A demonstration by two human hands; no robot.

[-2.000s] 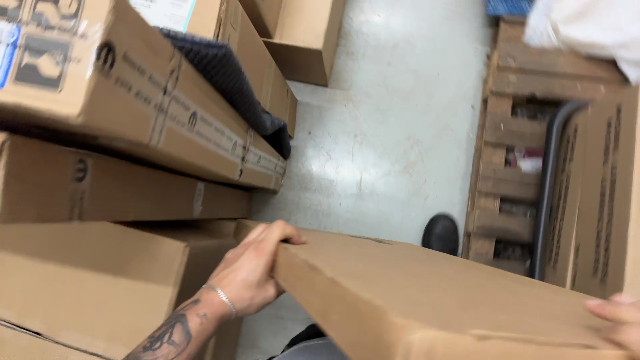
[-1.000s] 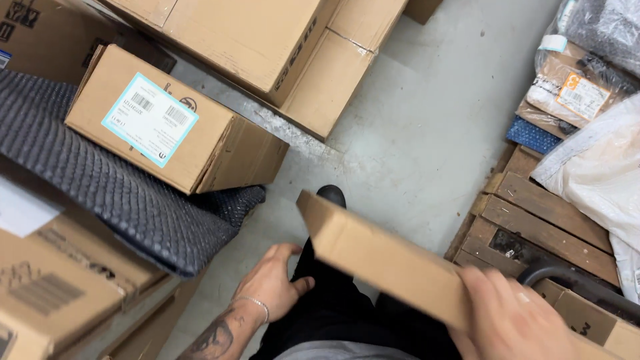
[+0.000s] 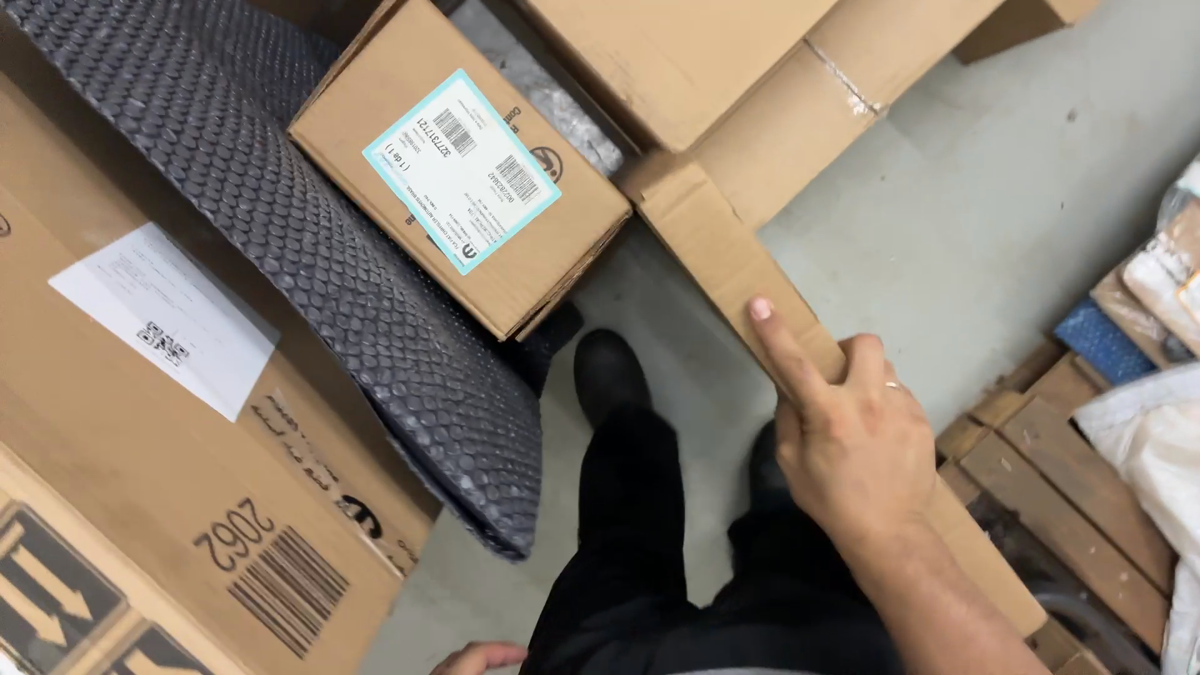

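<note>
My right hand (image 3: 848,431) grips the narrow edge of a long, flat cardboard box (image 3: 741,262), its index finger stretched along that edge. The box stands on edge and slants from the upper middle to the lower right; its far end is beside other cartons. At the bottom edge only some fingers of my left hand (image 3: 480,658) show, by my trouser leg, apart from the box; the rest is out of frame. A small labelled carton (image 3: 356,112) lies to the left, next to dark bubble wrap (image 3: 309,253).
Large cartons (image 3: 216,450) fill the left side. More cartons (image 3: 684,56) stand at the top. A wooden pallet (image 3: 1069,469) with white sheeting (image 3: 1148,459) and wrapped packages (image 3: 1167,272) is at the right. My dark shoe (image 3: 611,375) is on the grey floor (image 3: 994,206).
My left hand, on the flat box two seconds ago, has let go and dropped to the bottom edge. The box has turned from lying broad side up to narrow edge up. The view has shifted.
</note>
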